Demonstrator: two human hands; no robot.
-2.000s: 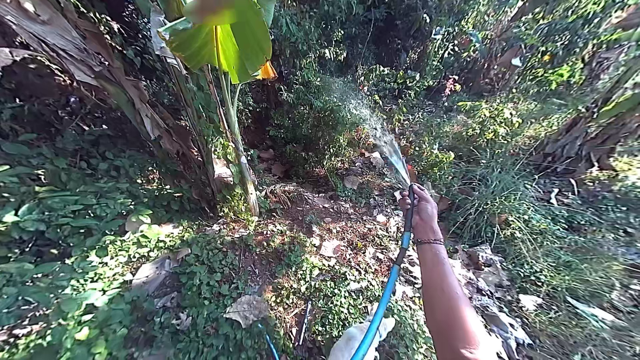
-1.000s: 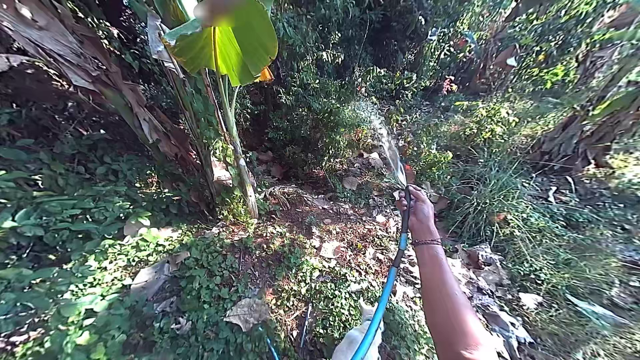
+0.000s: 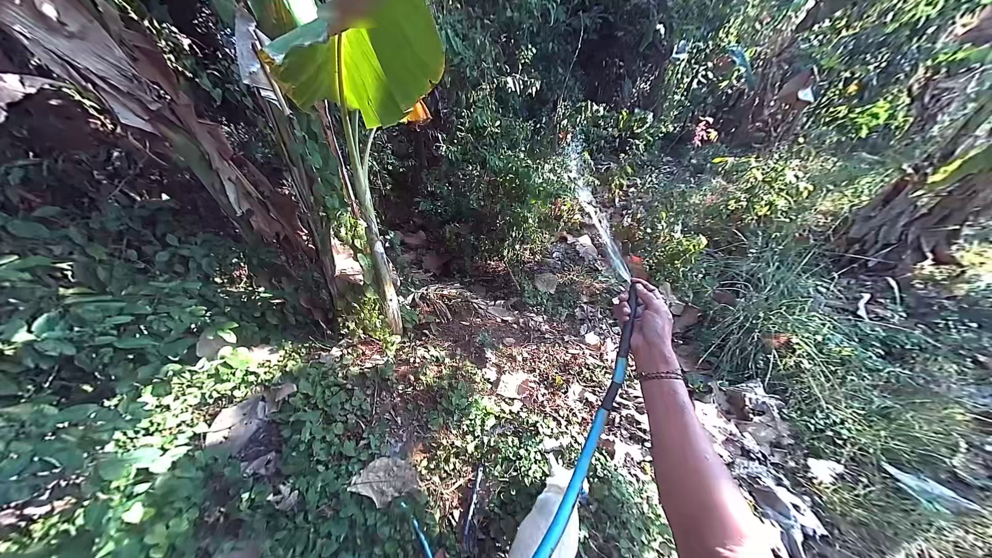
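My right hand [image 3: 648,319] grips the dark end of a blue garden hose [image 3: 587,448], with a thin braided bracelet [image 3: 659,375] at the wrist. From the hose tip, by my thumb and fingers, a jet of water [image 3: 601,221] sprays up and to the left toward the low shrubs. The hose runs down to the bottom edge, passing over a white animal [image 3: 546,511], which is partly cut off by the frame. My left hand is not in view.
A young banana plant [image 3: 377,256] stands left of centre, beside a larger trunk with dry sheaths [image 3: 232,178]. Leafy ground cover [image 3: 101,325] fills the left. Dry leaves [image 3: 385,480] litter the ground, and long grass [image 3: 775,310] grows at right, with another banana trunk [image 3: 907,217] behind.
The water jet has narrowed from the wider spray seen two seconds ago. The white animal at the bottom has shifted, and its shape shows differently under the hose. My right hand keeps its grip.
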